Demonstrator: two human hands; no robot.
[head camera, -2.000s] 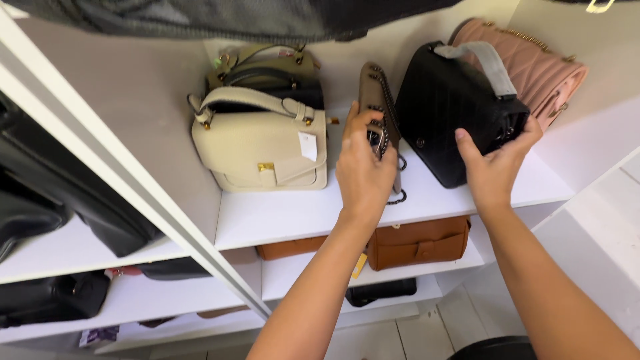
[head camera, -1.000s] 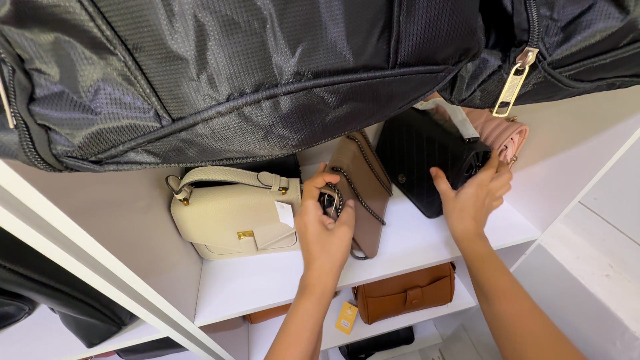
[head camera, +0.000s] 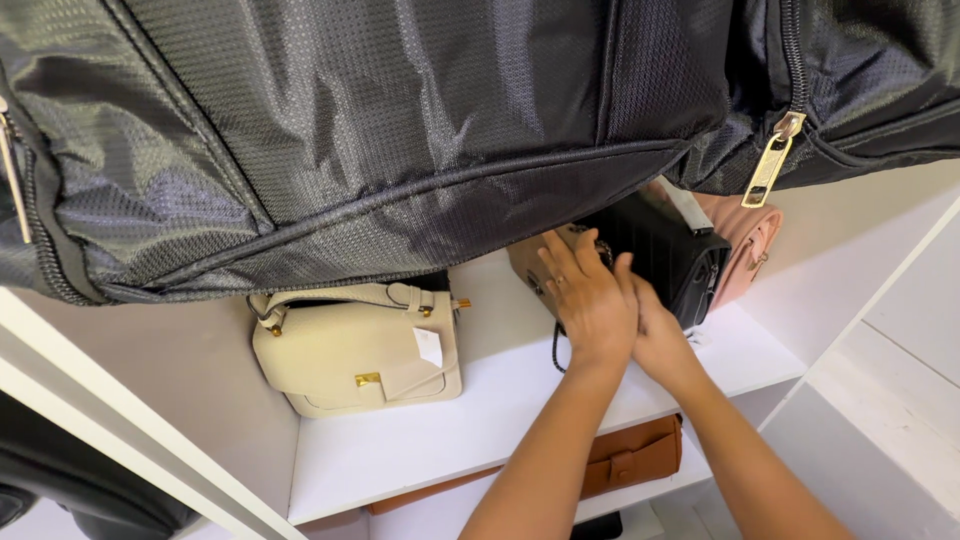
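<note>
On the white shelf, my left hand (head camera: 596, 304) lies with spread fingers against the taupe chain-strap bag (head camera: 531, 262), which is partly hidden behind it and the black bag above. My right hand (head camera: 654, 322) meets the left at the palm, beside the front of a black quilted handbag (head camera: 637, 232); its fingers are mostly hidden, so its hold cannot be told. The taupe bag stands against the black one. Behind the black handbag is a pink bag (head camera: 750, 244). A cream handbag (head camera: 360, 352) with a gold clasp and white tag stands apart on the left.
A large black fabric bag (head camera: 420, 142) with zips overhangs the top of the view. Brown bags (head camera: 637, 457) lie on the shelf below. White partition edges (head camera: 135, 420) bound the compartment at left, with black bags (head camera: 67, 465) beyond.
My left hand has moved right, away from the cream bag, together with the taupe bag. My two hands were apart before and now touch. The overhanging black bag covers more of the view.
</note>
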